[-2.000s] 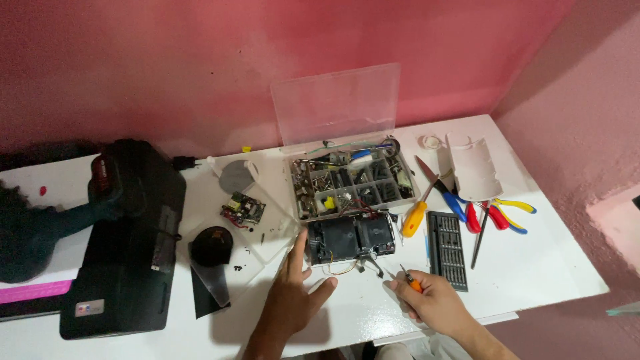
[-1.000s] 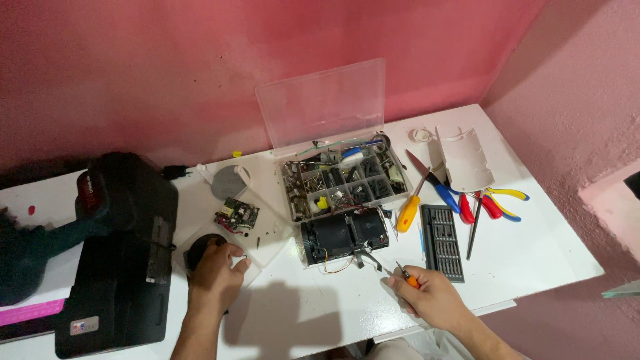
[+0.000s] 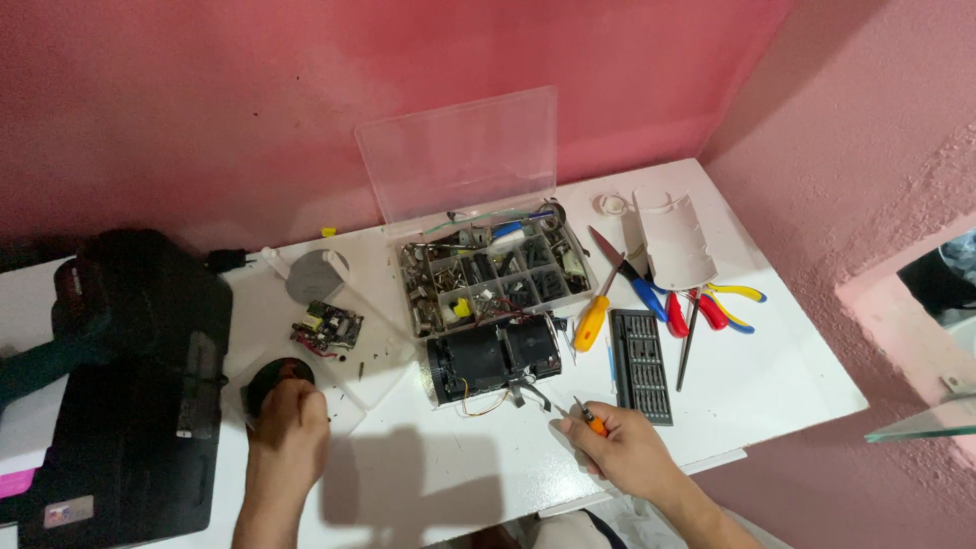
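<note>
My left hand [image 3: 291, 415] is at the near rim of a round dark container [image 3: 268, 375], its fingertips reaching into it; whether they grip anything is hidden. My right hand [image 3: 614, 442] holds a small screwdriver with an orange handle [image 3: 593, 421], its tip pointing up and left. Between the hands, nearer the right one, lies an opened black device housing [image 3: 473, 362] with thin loose wires and a dark strip at its near side. A circuit board [image 3: 329, 328] with red wires rests beyond the round container.
A compartment box [image 3: 496, 274] of small parts stands behind the housing, its clear lid [image 3: 461, 156] raised. To the right are a yellow screwdriver [image 3: 591, 324], a bit case [image 3: 642, 366], a knife [image 3: 610, 248], pliers [image 3: 713, 309] and a white curved cover [image 3: 677, 240]. A black printer [image 3: 152, 442] stands left.
My left hand has left the black housing's left side and moved left to the round container. My right hand keeps the orange screwdriver near the housing.
</note>
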